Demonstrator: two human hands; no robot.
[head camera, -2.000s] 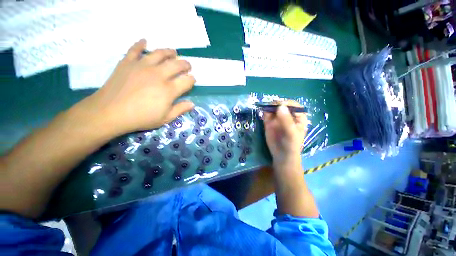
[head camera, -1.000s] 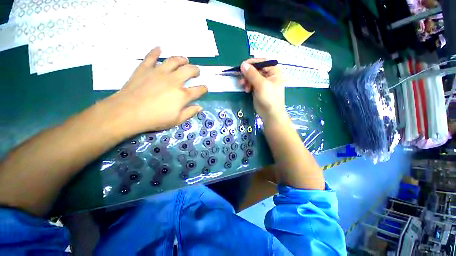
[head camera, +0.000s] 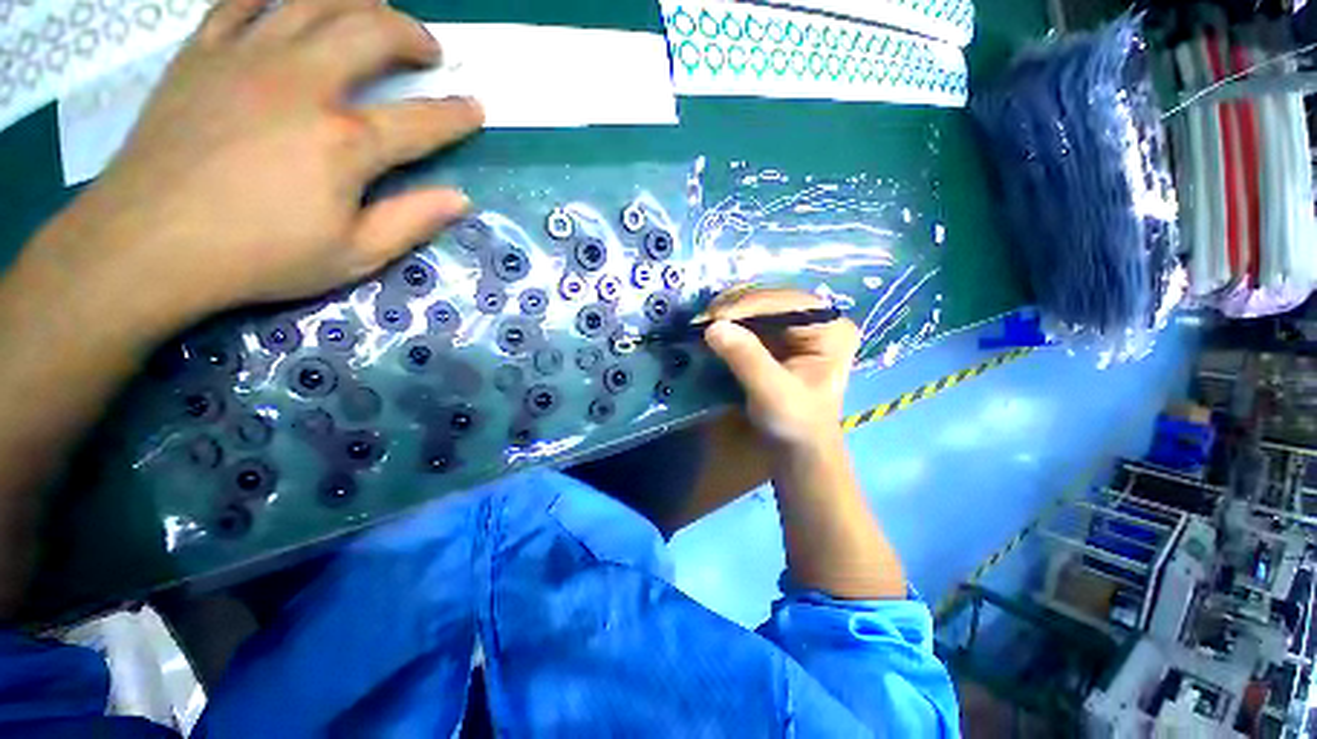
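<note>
A clear blister tray (head camera: 477, 378) with rows of small round dark parts (head camera: 311, 378) lies in front of me. A few parts near its right rows show pale rings. My right hand (head camera: 787, 364) holds black tweezers (head camera: 773, 319), their tip over the parts at the tray's right rows. Whether the tip holds a ring is too small to tell. My left hand (head camera: 289, 159) lies flat with fingers spread, over the narrow white strip (head camera: 563, 75) and the tray's upper left edge.
Ring sticker strips (head camera: 816, 55) with teal outlines lie beyond the tray. Stacked clear trays (head camera: 1083, 188) stand at the right bench end, beside a white and red pile (head camera: 1239, 173). A blue floor with yellow-black tape (head camera: 939, 387) shows past the bench edge.
My right hand with the tweezers has moved from the white strip back down to the tray's parts. The view has shifted closer to the tray. My left hand stays on the strip.
</note>
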